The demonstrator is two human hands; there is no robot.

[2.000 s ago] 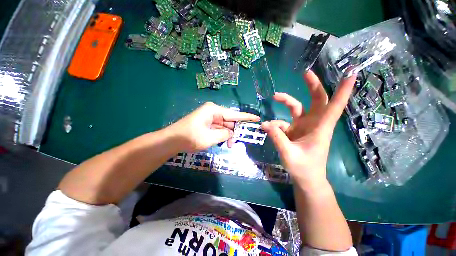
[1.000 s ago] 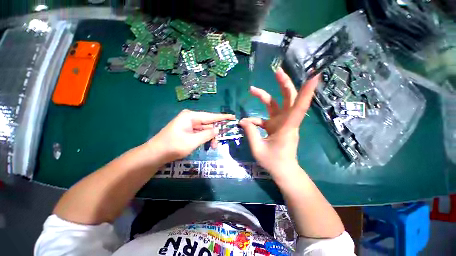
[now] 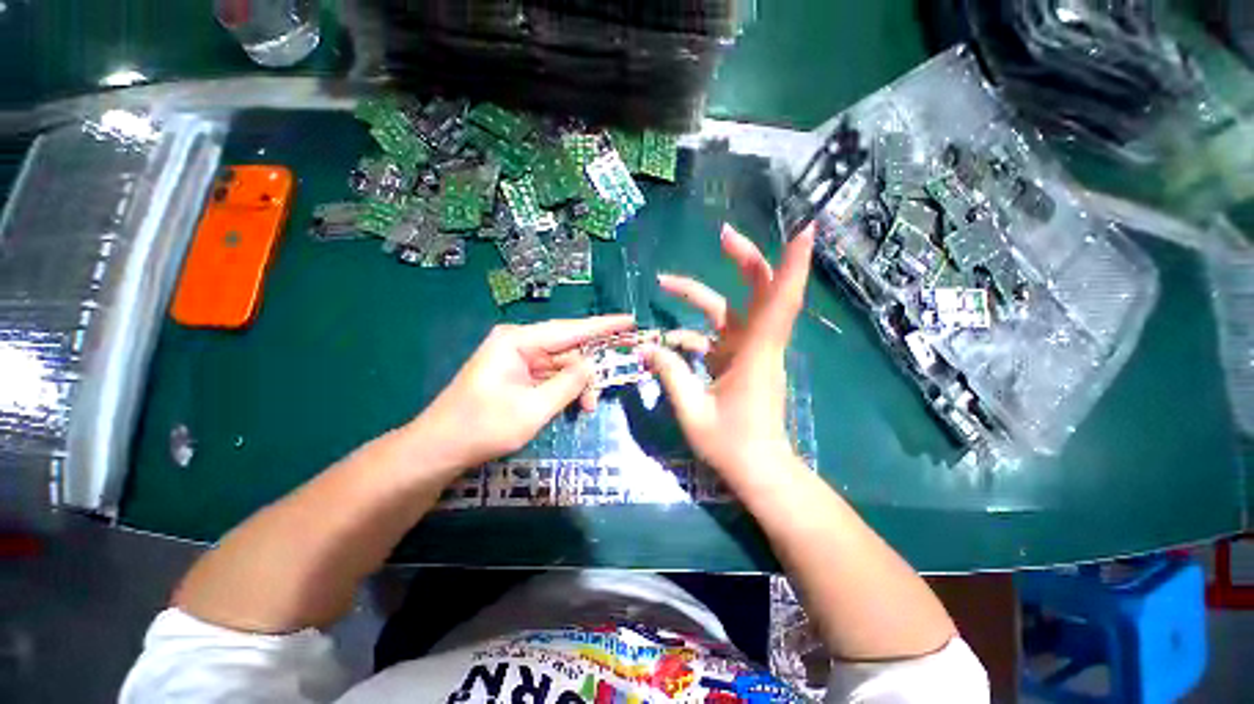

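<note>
A small circuit board [image 3: 619, 363], silvery with dark rectangles, is held up between both hands. My left hand [image 3: 516, 381] grips its left end between thumb and fingers. My right hand [image 3: 736, 378] touches its right end with thumb and index finger; its other fingers are spread. Whether a thin film is between these fingertips cannot be told. A shiny film strip with rows of small rectangles [image 3: 550, 484] lies below the hands near the table edge. A loose pile of green boards [image 3: 475, 186] lies beyond the hands.
A clear tray [image 3: 1066, 330] with jumbled boards is at right. A dark tray stack [image 3: 550, 55] stands behind the pile. An orange phone [image 3: 234, 248], silvery sheet stack [image 3: 103, 316] and small clear scrap [image 3: 180, 443] are at left. A clear bottle [image 3: 282, 35] is far left; a blue stool [image 3: 1121, 626] is below right.
The camera view has shifted, showing more of the far side and the bottle. Both hands stay on the board; the right hand's raised fingers have drawn slightly closer together.
</note>
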